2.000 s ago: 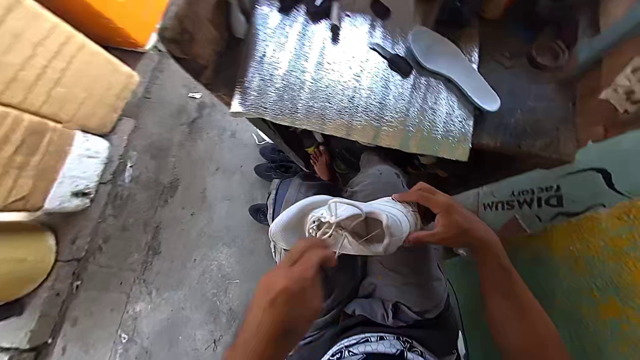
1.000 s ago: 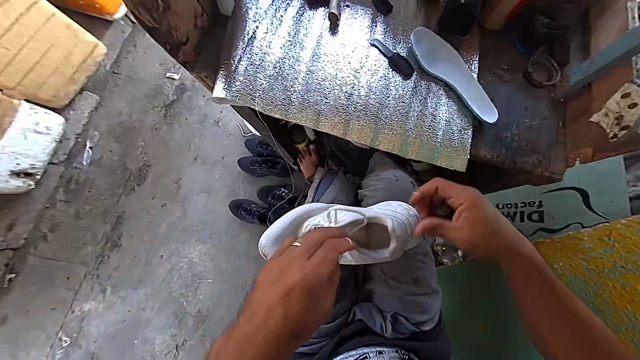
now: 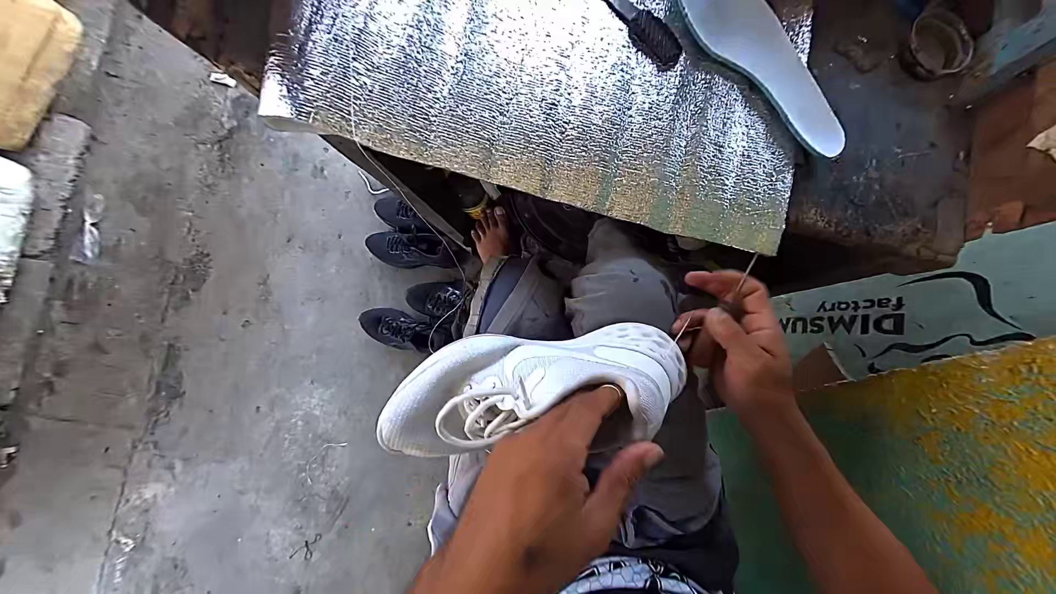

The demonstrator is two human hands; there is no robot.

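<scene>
A white lace-up sneaker [image 3: 569, 355] lies on its side over my lap, its toe to the left and its heel to the right. My left hand [image 3: 561, 470] grips it at the collar, with fingers reaching into the shoe opening. Just right of the heel, my right hand [image 3: 738, 338] pinches a thin strand or needle-like tool; the fingers partly hide it, so which it is cannot be told. A fine pale thread shows between that hand and the heel. White laces [image 3: 487, 412] hang loosely looped over the tongue.
A foil-covered work surface [image 3: 528, 99] stands ahead, bearing a grey insole [image 3: 767, 66] and a black-bristled brush [image 3: 656, 37]. Black shoes [image 3: 404, 328] sit on the concrete floor at left, near a bare foot [image 3: 492, 235]. Printed green board [image 3: 924, 305] and a yellow-green panel [image 3: 949, 437] flank my right arm.
My left hand has shifted from the laces area to the collar, its fingers now inside the opening. The sneaker has tipped further onto its side. The view has moved closer.
</scene>
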